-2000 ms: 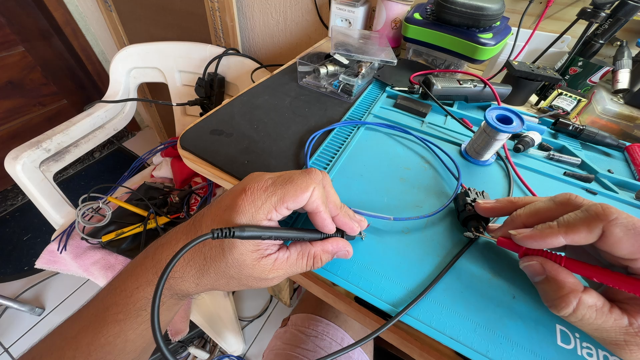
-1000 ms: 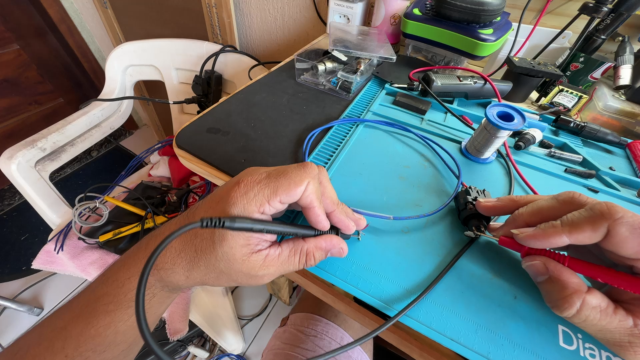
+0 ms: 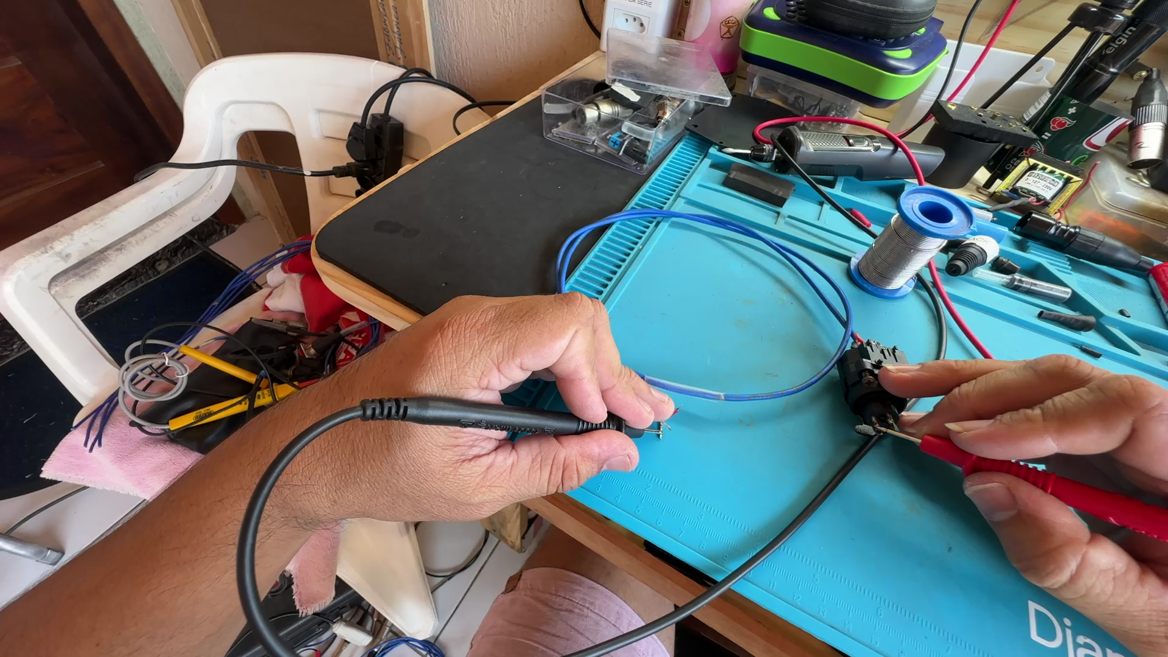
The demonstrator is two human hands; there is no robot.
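My left hand pinches a black multimeter test probe at its front end. Small metal contacts and a bit of red show just past the fingertips; the part they belong to is mostly hidden by the fingers. In my right hand is a red test probe, its metal tip at the solder side of a black connector. The fingers of that hand also touch this connector. Below the connector a black cable runs down to the left. Beyond my hands, a thin blue cable lies looped on the blue work mat.
A solder spool stands on the mat, with a grey handheld device and loose connector parts behind it. A clear plastic box of connectors sits on the black tabletop. At the left, a white plastic chair holds cables and yellow-handled tools.
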